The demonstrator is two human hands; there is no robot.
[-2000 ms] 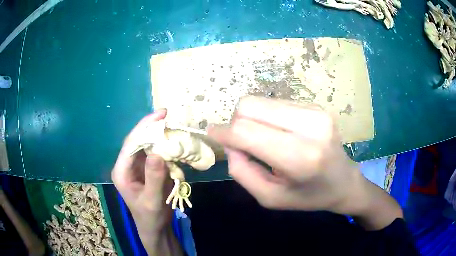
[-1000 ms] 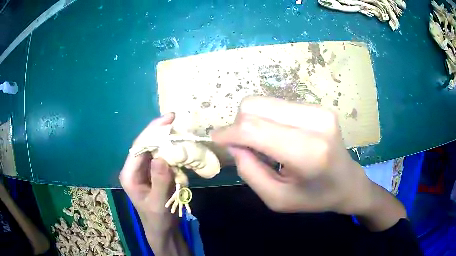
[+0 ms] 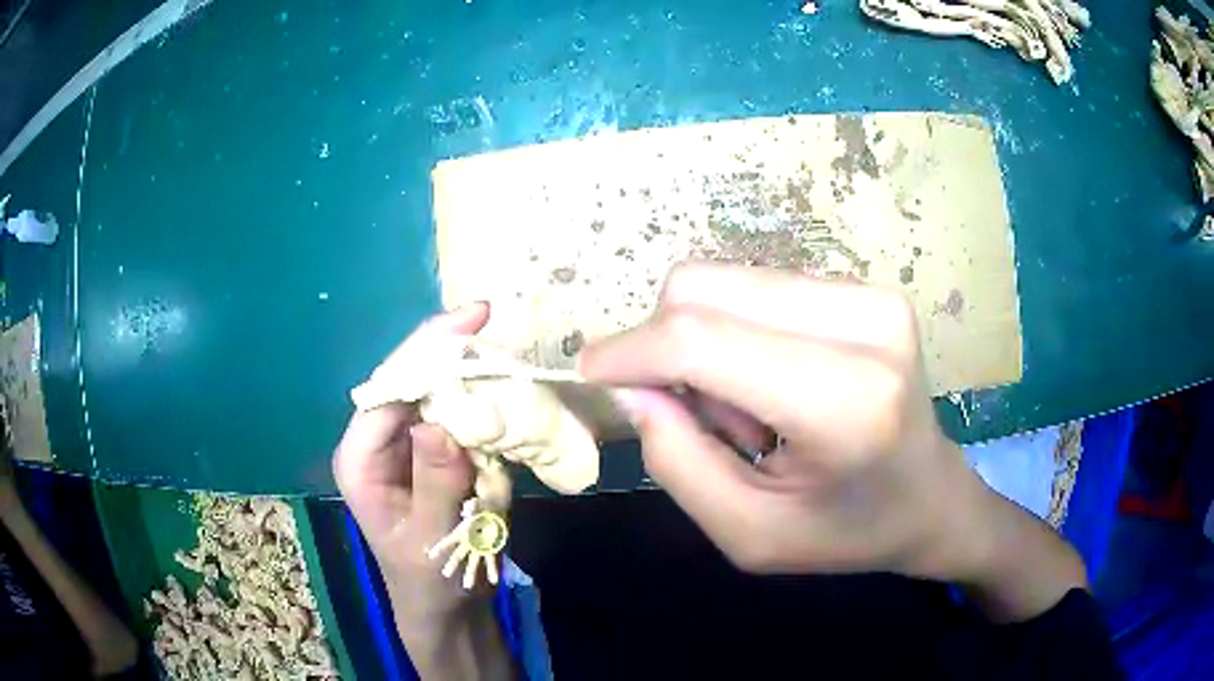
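My left hand (image 3: pixel 423 452) grips a cream moulded figure body (image 3: pixel 513 428), rounded and ridged, over the near edge of the bench. A tiny splayed moulded hand (image 3: pixel 469 552) hangs below the body, with a small yellowish ring (image 3: pixel 487 534) at it. My right hand (image 3: pixel 786 399) pinches a thin white cotton swab (image 3: pixel 543 375) between thumb and fingertips. The swab lies across the top of the body; its far tip is too blurred to make out. A tan cardboard sheet (image 3: pixel 639 200) with dark spots lies behind both hands.
Cream long-limbed parts (image 3: pixel 985 24) lie at the far right of the green bench (image 3: pixel 266 266), with more (image 3: pixel 1185 93) at the right edge. A green bin (image 3: pixel 320 585) of cream parts is low left. Another person's arm (image 3: pixel 60 585) shows at left. A red object (image 3: pixel 1156 466) is low right.
The whole view has shifted, so bench and cardboard appear slightly lower and further right. The body is tilted a little differently in my left hand. Both grips are the same.
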